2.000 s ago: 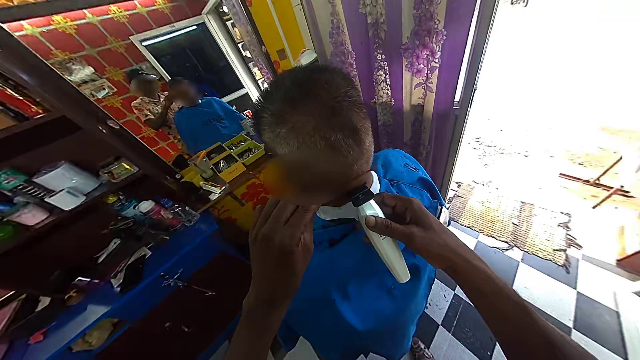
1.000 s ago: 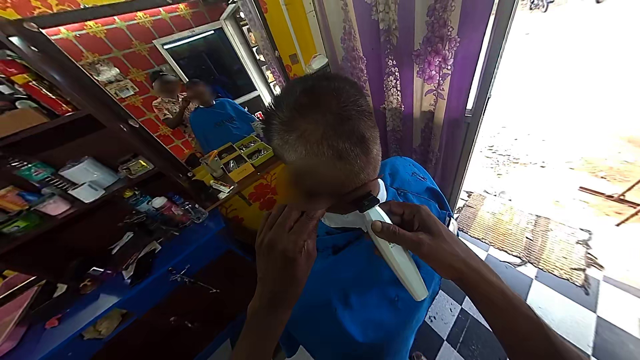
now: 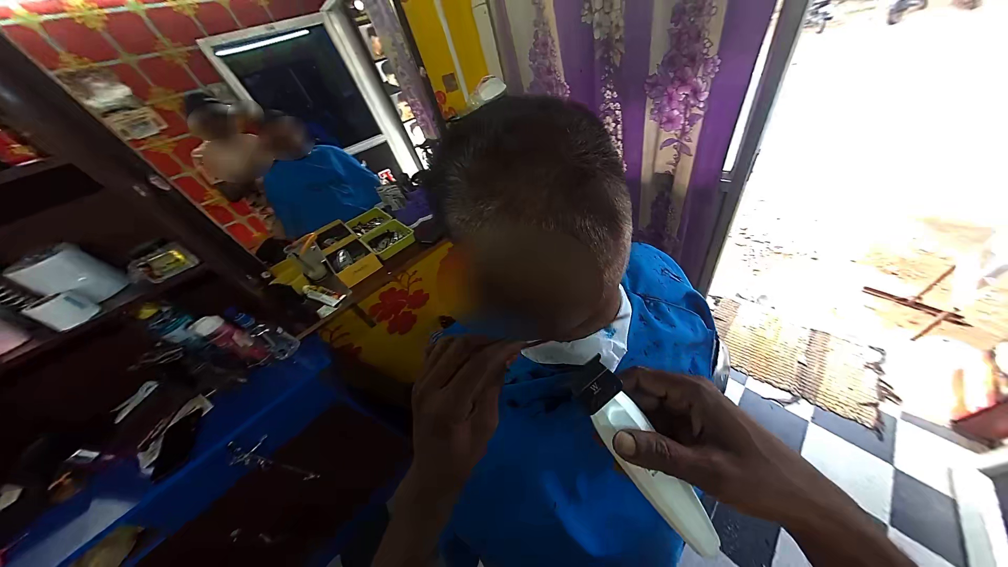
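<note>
A white hair clipper (image 3: 650, 472) with a black guard comb (image 3: 596, 386) is gripped in my right hand (image 3: 693, 445), its head pointing up and left, just below the seated person's neck. That person's head (image 3: 535, 173) has short dark hair. A white neck strip (image 3: 587, 349) circles the neck above a blue barber cape (image 3: 551, 480), which carries dark hair clippings. My left hand (image 3: 465, 386) is raised with bent fingers near the lower left of the face; whether its fingertips touch it is hidden.
Yellow trays (image 3: 354, 260) with small parts stand on a ledge under a mirror (image 3: 291, 87). Shelves and a blue counter (image 3: 236, 417) with bottles, scissors and other items lie left. A purple floral curtain (image 3: 677, 102), a doorway and a woven mat (image 3: 795, 354) are right.
The clipper has moved down from beside the jaw to below the neck strip, held in my right hand throughout. My left hand stays near the face.
</note>
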